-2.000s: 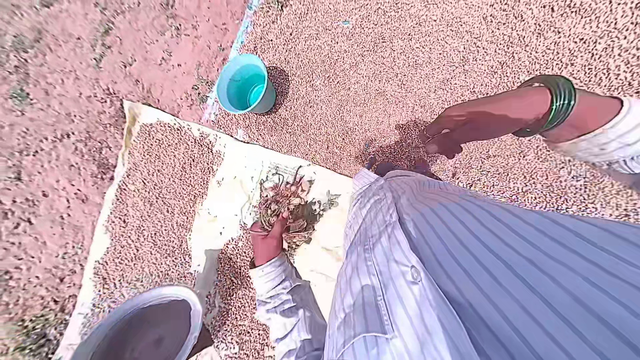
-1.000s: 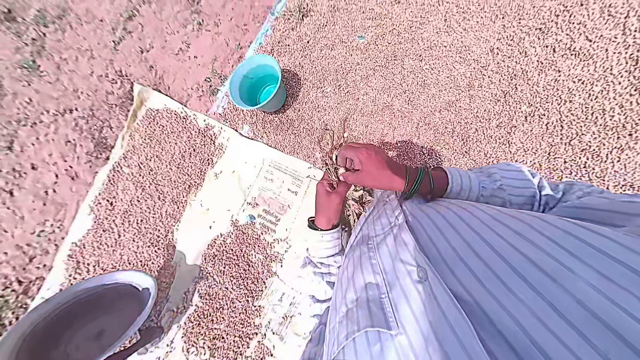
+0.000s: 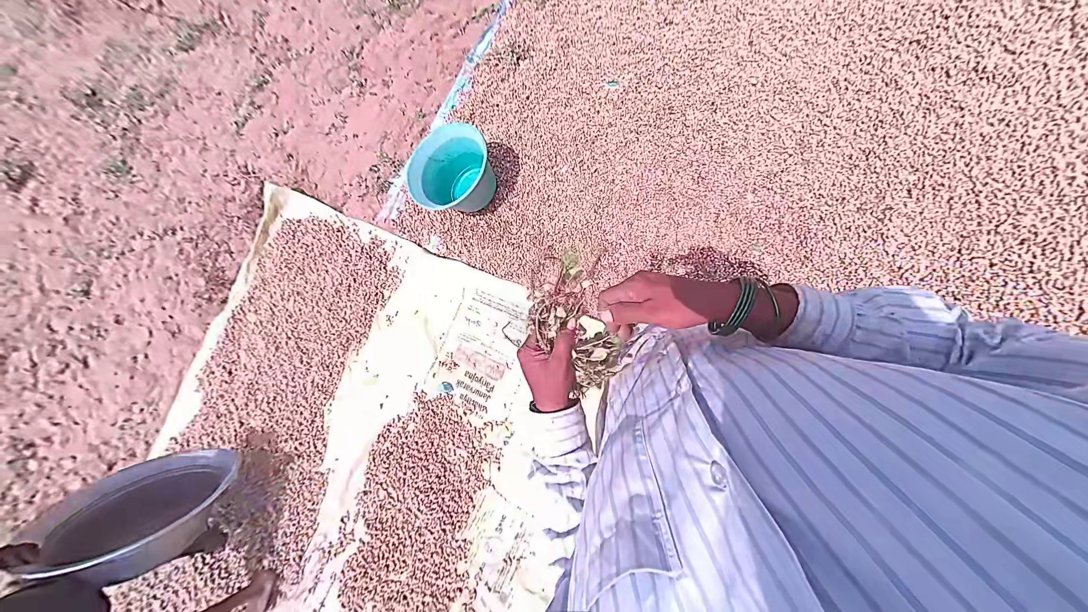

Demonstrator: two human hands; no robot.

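Note:
A bunch of dry plant stems with leaves and pods [image 3: 557, 314] is gripped in my left hand [image 3: 548, 370], above the edge of a pale printed sheet [image 3: 416, 314]. My right hand [image 3: 642, 302], with green bangles at its wrist, is at the right side of the bunch; its fingertips are bent close together, and whether they pinch a piece of it I cannot tell. Small brown pods or nuts [image 3: 765, 127] cover the ground beyond my hands. More of them lie in piles [image 3: 416, 501] on the pale sheet.
A turquoise plastic bucket [image 3: 452, 170] stands at the near corner of the large spread, by a blue-white sheet edge [image 3: 467, 72]. At the lower left another person's hand [image 3: 19, 555] is at a wide metal basin [image 3: 136, 514]. Reddish bare soil [image 3: 170, 127] lies at the left.
Two seconds ago my right hand was away from the bunch, over the spread; one second ago it was at the bunch. My left hand has kept hold of the stems.

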